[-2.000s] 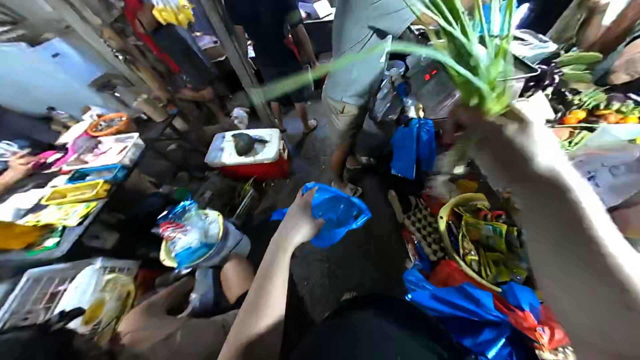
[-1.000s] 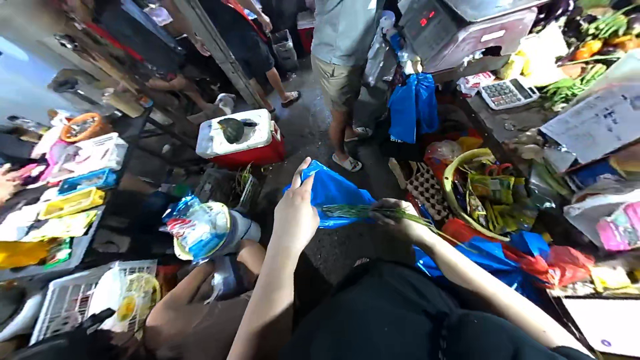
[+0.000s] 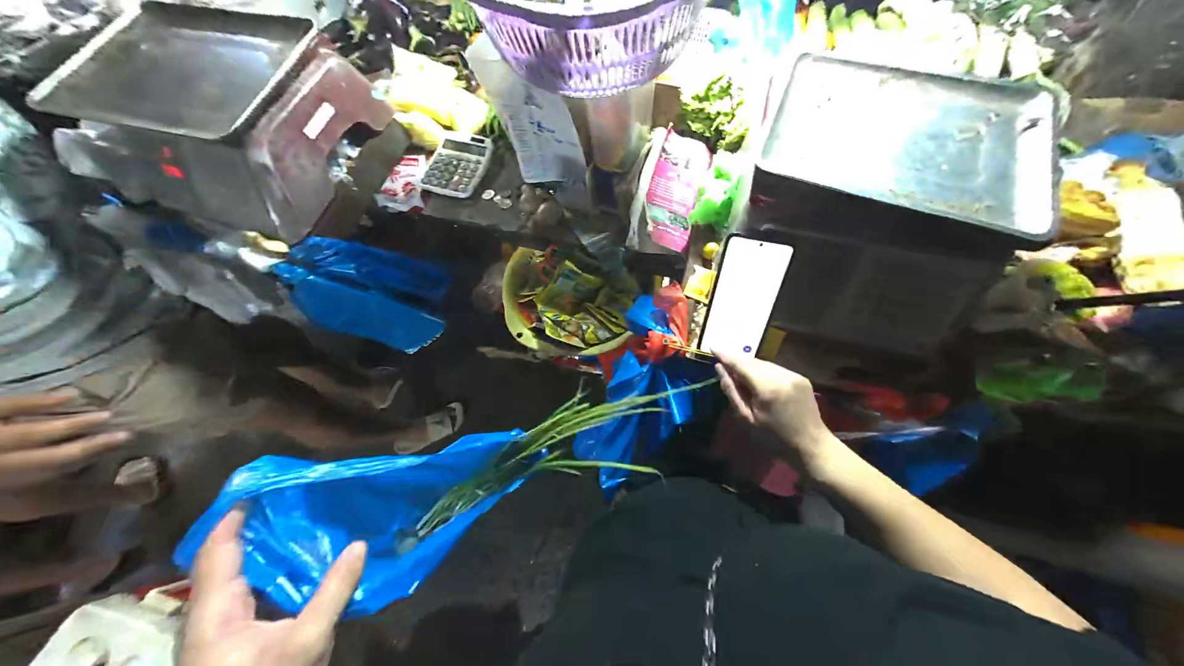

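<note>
At the lower left, my left hand (image 3: 268,592) holds a blue plastic bag (image 3: 370,527), its thumb and fingers spread against the film. A bunch of long green leaves, like spring onions (image 3: 518,449), lies partly in the bag, with its tips sticking out to the right. My right hand (image 3: 763,393) is at the stall's edge, its fingertips at the lower end of a smartphone (image 3: 747,296) with a bright screen. A thin yellowish strand (image 3: 689,350) runs from a red plastic bundle (image 3: 661,338) to these fingertips; whether they grip the strand or the phone is unclear.
Two scales with metal trays (image 3: 911,139) (image 3: 199,65) flank a purple basket (image 3: 592,46) and a calculator (image 3: 456,165). A yellow-rimmed basket of packets (image 3: 573,305) stands below. Blue bags (image 3: 361,282) hang at the left. Another person's hand (image 3: 55,444) is at the left edge.
The green leaves, earlier raised in my right hand, went down to the blue bag and now lie partly in it. My right hand has left them for the stall's edge. The view has swung right.
</note>
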